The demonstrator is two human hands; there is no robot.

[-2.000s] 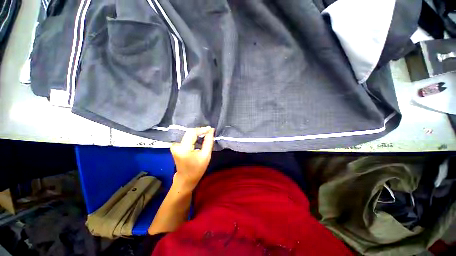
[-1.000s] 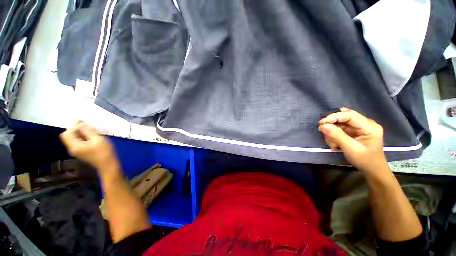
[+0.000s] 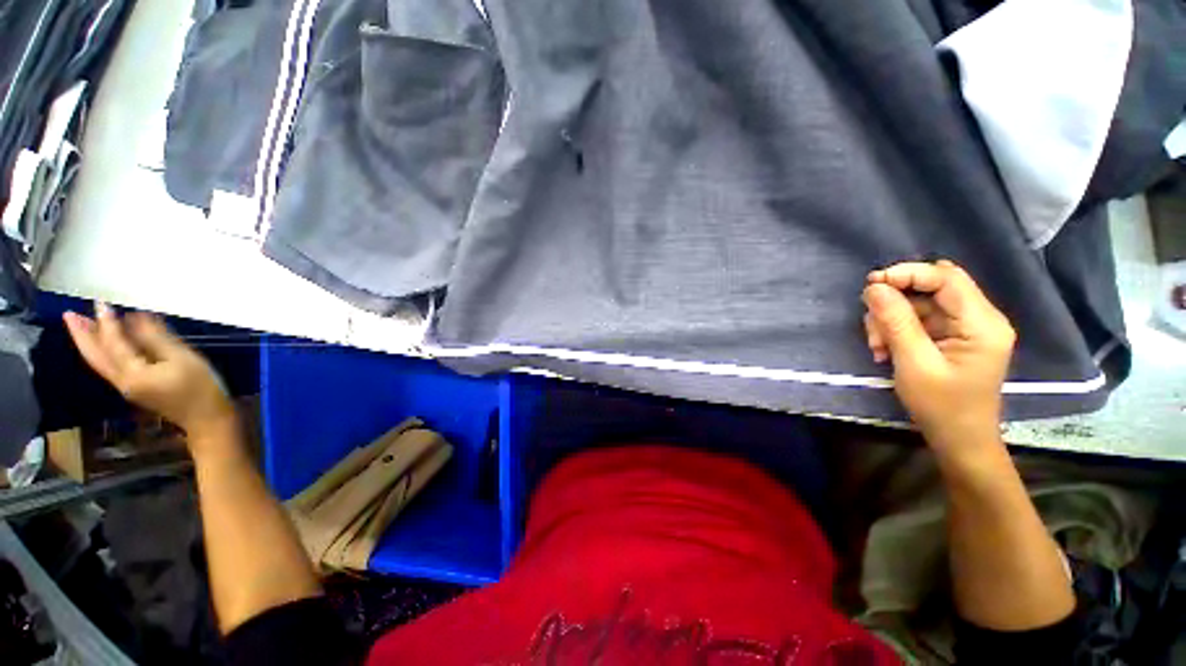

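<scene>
The dark grey garment lies over the table with its white-lined hem along the front edge. My left hand is raised left of the garment, palm up, slightly blurred. A fine pale thread runs taut between it and the hem's left end; the exact grip is unclear. My right hand is over the hem's right part, fingers curled and thumb tip near the index finger; nothing can be made out between them. No needle can be seen.
The white worktable shows left of the garment. A rounded grey pocket piece lies at left, a pale panel at upper right. Below the table is a blue bin with khaki cloth. Striped dark garments lie at far left.
My left hand has left the hem and swung far left, drawing out thread. My right hand has come into view and moved slightly right and up. The garment sits further right in view.
</scene>
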